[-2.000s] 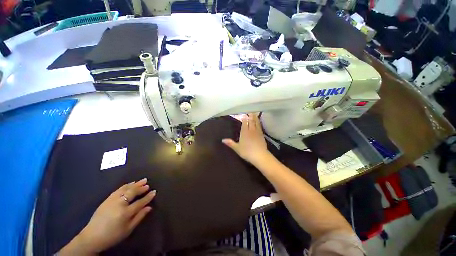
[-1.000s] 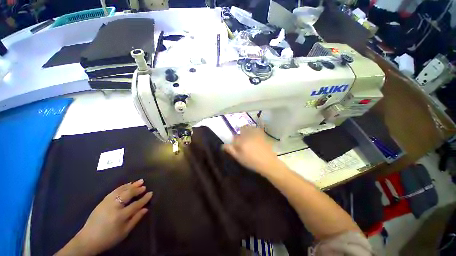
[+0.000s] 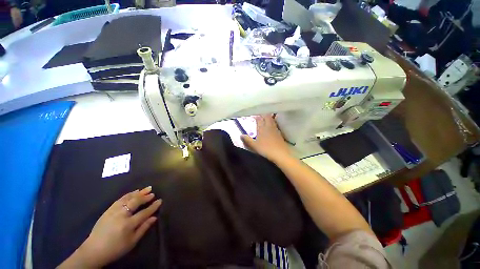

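Note:
A dark garment panel [image 3: 200, 205] lies under the lit presser foot and needle [image 3: 185, 152], its right part bunched in folds towards my lap. A small white paper label [image 3: 116, 165] lies on its left part. My left hand [image 3: 126, 218] rests flat on the panel below the label, fingers apart, a ring on one finger. My right hand [image 3: 266, 137] is under the arm of the off-white JUKI sewing machine [image 3: 295, 92], beyond the panel's edge, near a dark flat object [image 3: 242, 127]. Its fingertips are partly hidden, so I cannot tell if it holds anything.
A blue sheet [image 3: 26, 157] lies left of the panel. Stacked dark pieces [image 3: 126, 42] are behind the machine. A grey tray [image 3: 387, 147] with blue pens and a dark cloth piece [image 3: 347, 147] are at the right. A red stool [image 3: 416, 210] with cloth stands on the floor.
The panel's right part has been drawn from under the machine arm and folded towards me. My right hand moved off it, then reached further under the arm. My left hand has barely moved.

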